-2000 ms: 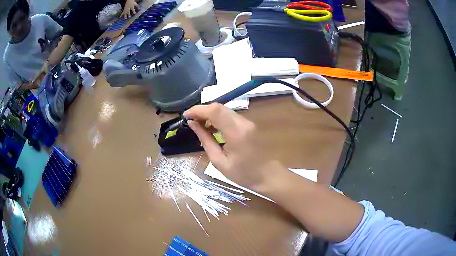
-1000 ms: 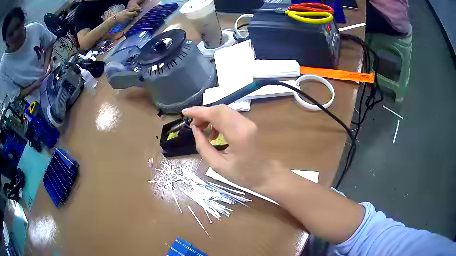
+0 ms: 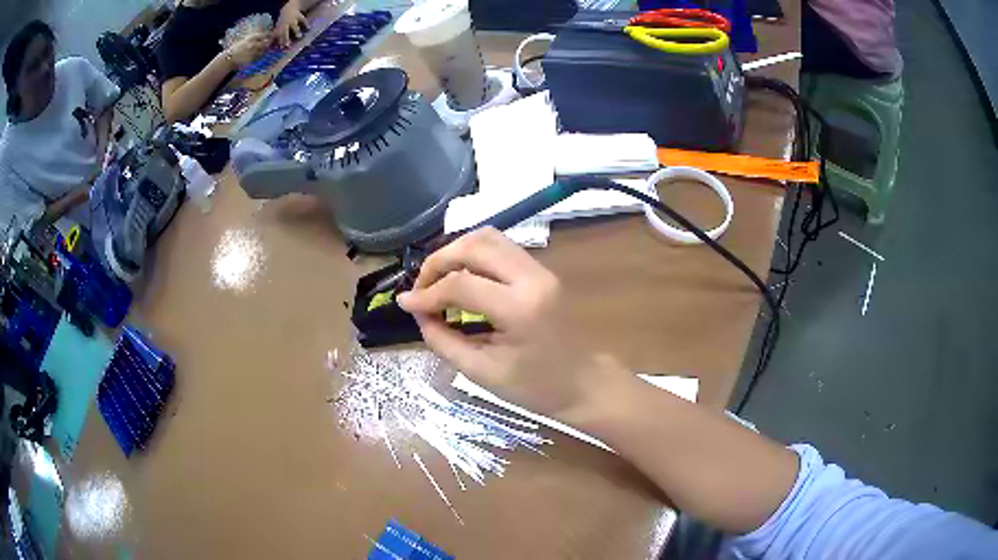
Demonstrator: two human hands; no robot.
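My right hand [image 3: 498,312] is over the soldering iron stand [image 3: 378,328], a low black tray with yellow sponge patches. Its thumb and forefinger are pinched together at the stand; whether they hold anything thin cannot be told. The soldering iron [image 3: 509,208] rests at the stand behind my hand, its cable running right. A loose pile of thin silver ribbon offcuts [image 3: 438,421] lies just below the stand. A blue solar cell [image 3: 405,543] is cut off by the bottom edge. My left hand is not in view.
White strips [image 3: 665,386] lie beside my forearm. A grey round-topped machine [image 3: 383,164], white papers [image 3: 514,142], a white ring [image 3: 687,205], an orange strip [image 3: 739,165] and a dark box [image 3: 646,88] stand behind. Blue cells [image 3: 135,388] lie left. Two people sit far left.
My right hand's fingertips have moved down from the iron's front end toward the sponge and curled closer together. The iron has stayed at the stand. A person's hands at the far left have shifted.
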